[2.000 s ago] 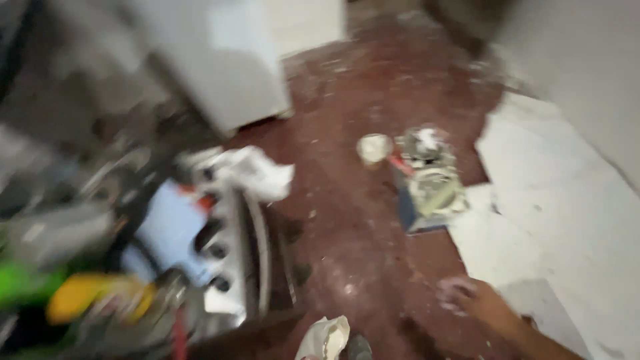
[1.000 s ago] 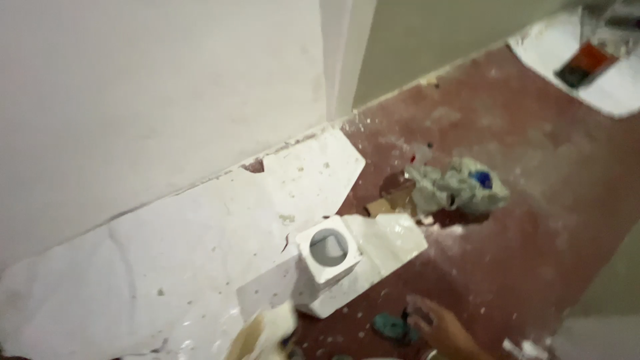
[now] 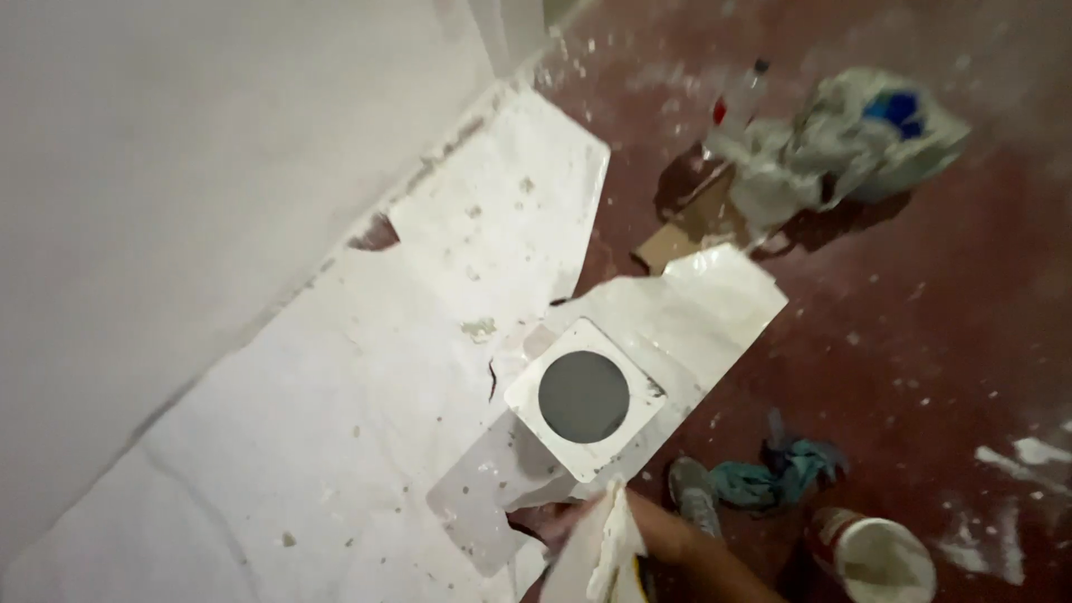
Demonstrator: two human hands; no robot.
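A white square-topped object (image 3: 584, 463) with rounded corners and a round grey centre stands on the white floor covering (image 3: 360, 435). Just below it, my right hand (image 3: 563, 521) reaches in from the lower right, blurred and partly hidden behind an off-white, bag-like thing (image 3: 590, 557) with a crusted edge and a bit of yellow and black. Whether the fingers hold anything cannot be told. My left hand is out of view.
A pale wall (image 3: 167, 167) borders the covering. On the red floor (image 3: 904, 335) lie a crumpled plastic bag (image 3: 837, 151), a clear bottle (image 3: 741, 96), brown cardboard (image 3: 691, 226), a teal cloth (image 3: 775, 477) and a white-mouthed bucket (image 3: 886, 563). A shoe (image 3: 693, 494) shows at the bottom.
My right hand was to the right of the off-white thing, beside the teal cloth; now it is partly behind that thing, near the square-topped object. The view has swung and come closer.
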